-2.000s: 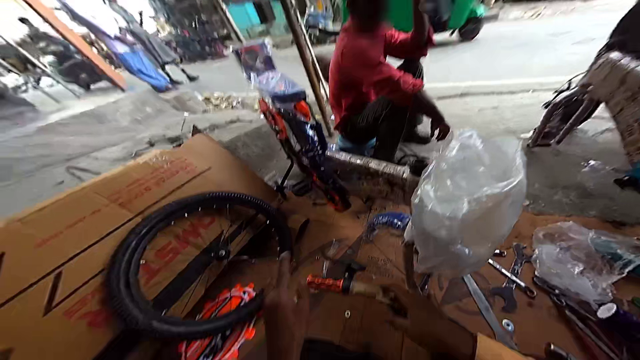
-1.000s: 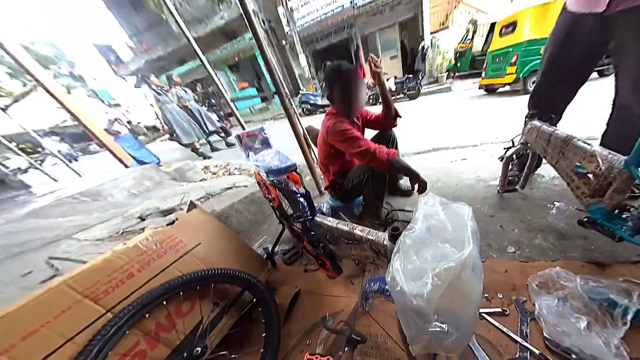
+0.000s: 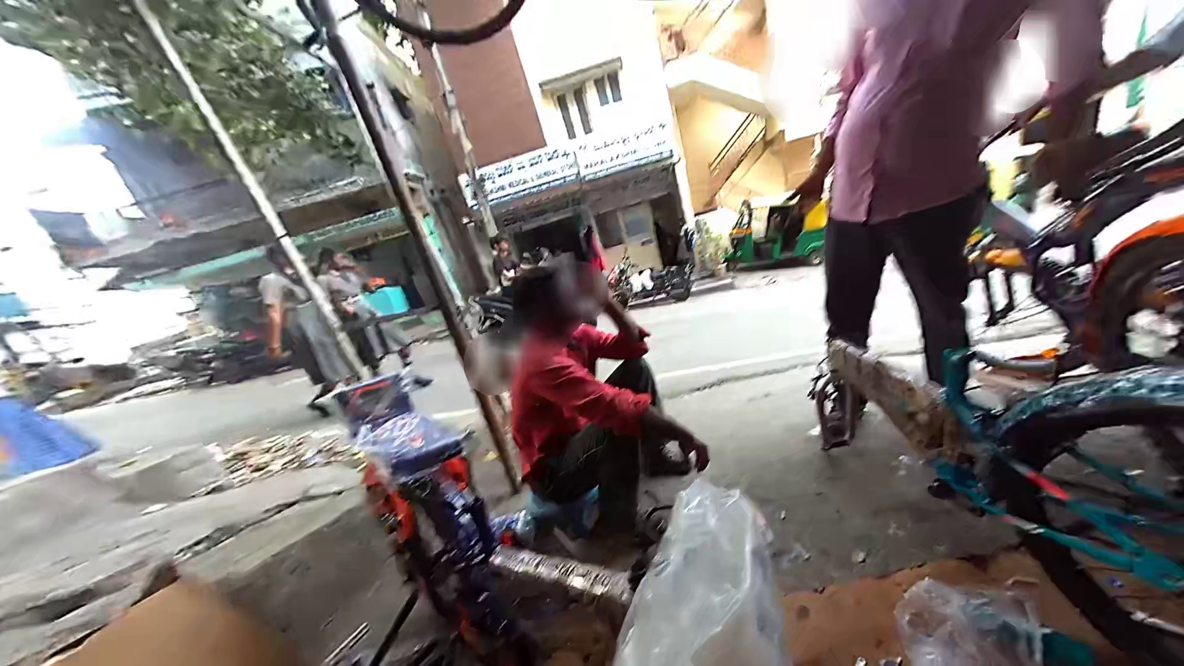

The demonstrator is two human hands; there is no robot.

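Observation:
Neither of my hands shows in the head view now, so what they hold or touch is hidden. A clear plastic bag [image 3: 698, 592] stands at the bottom centre. To its left is a blue and orange bicycle frame [image 3: 430, 527] with plastic wrap on its upper part, and a wrapped tube [image 3: 560, 572] reaches from it toward the bag. At the right a teal bicycle frame [image 3: 1045, 504], partly wrapped, stands by a black-tyred wheel. A crumpled plastic bag [image 3: 967, 620] lies on brown cardboard [image 3: 846, 606] at the lower right.
A person in a red shirt [image 3: 569, 398] sits beyond the wrapped tube. Another person in a pink shirt [image 3: 911, 120] stands behind the teal frame. A rusty pole [image 3: 430, 254] rises left of centre. Cardboard [image 3: 176, 629] is at the lower left, beside a concrete ledge [image 3: 277, 564].
The view has tilted up toward the street. Both my hands, seen two seconds ago over the tools, are out of view, as are the loose wheel and the wrenches.

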